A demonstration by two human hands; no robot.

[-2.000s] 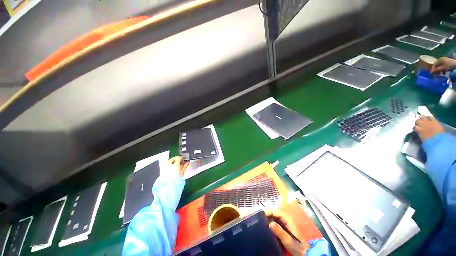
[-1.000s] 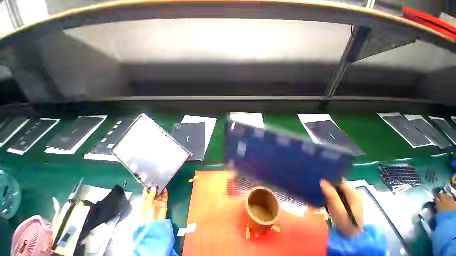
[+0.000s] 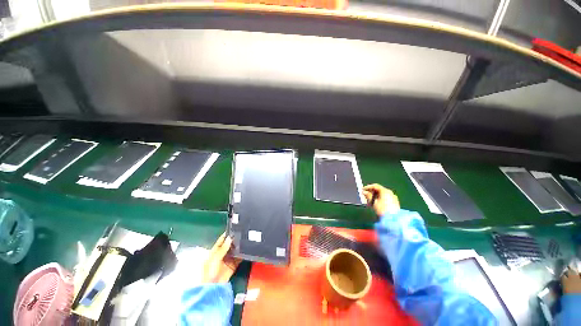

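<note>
My left hand [image 3: 221,260] grips the lower left edge of a dark tablet housing [image 3: 264,207], held raised with its inner side and pale squares facing me. My right hand [image 3: 384,199] reaches to the green line, fingertips at the lower right corner of a grey housing [image 3: 336,179] lying on a white sheet. A small dark piece, seemingly the slim tool, shows between its fingers. A tan cardboard roll [image 3: 348,300] stands on the red-orange mat [image 3: 274,296]. A dark gridded sheet [image 3: 325,239] lies behind the roll, partly hidden by my right sleeve.
More housings on white sheets lie along the line left [image 3: 175,173] and right [image 3: 449,194]. A pink basket [image 3: 43,299] and black cloth [image 3: 150,260] are at left. A stacked housing [image 3: 481,286] and black parts sheet [image 3: 516,248] are at right. Another worker's hand [image 3: 571,280] is at the right edge.
The housing my right hand held above the mat now lies on the white sheet on the line. My left hand has moved right and its housing is turned upright, inner side showing.
</note>
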